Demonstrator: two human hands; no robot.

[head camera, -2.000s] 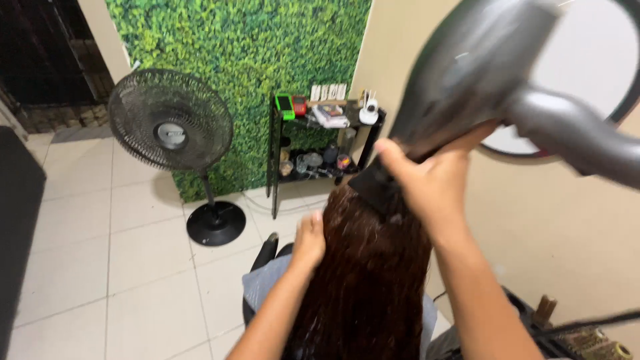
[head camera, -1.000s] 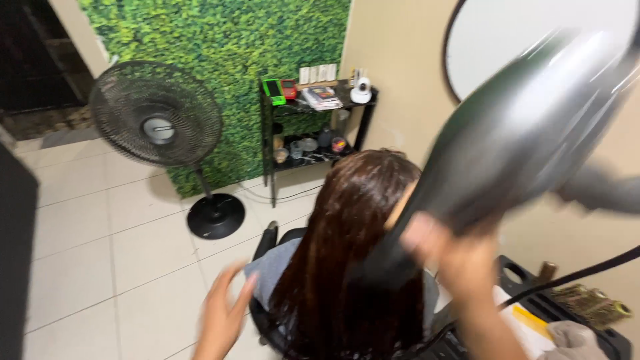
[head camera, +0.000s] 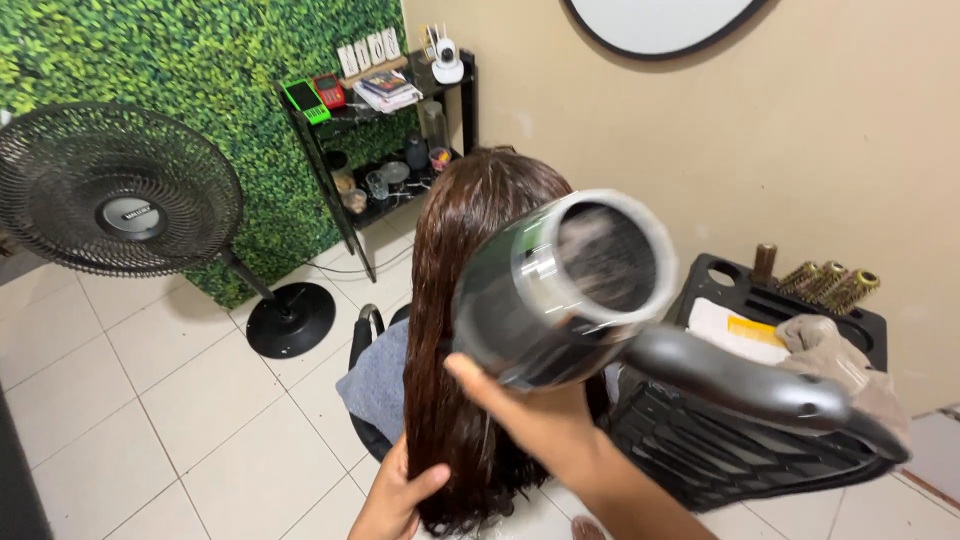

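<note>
A seated person with long, dark reddish-brown hair point(head camera: 450, 300), which looks damp, has their back to me; a grey-blue cloth point(head camera: 379, 379) lies about the shoulders. My right hand point(head camera: 532, 420) grips the barrel of a grey hair dryer point(head camera: 495, 315) from below, its round rear intake facing me and its handle sticking out to the right. The dryer's front end is hidden behind its body, over the hair. Low on the left side, my left hand point(head camera: 405, 487) holds the lower lengths of hair, thumb on top and fingers behind.
A black pedestal fan point(head camera: 131, 214) stands at the left. Beyond the person, a black shelf point(head camera: 352, 112) bears card terminals, booklets and a white camera. At the right, a black salon trolley point(head camera: 697, 285) carries round brushes point(head camera: 851, 289), a yellow comb point(head camera: 754, 330) and a cloth. A round mirror hangs above.
My left hand, apart from the hair a second ago, now holds its lower lengths. The dryer has swung lower, its rear now facing me. The view has shifted right.
</note>
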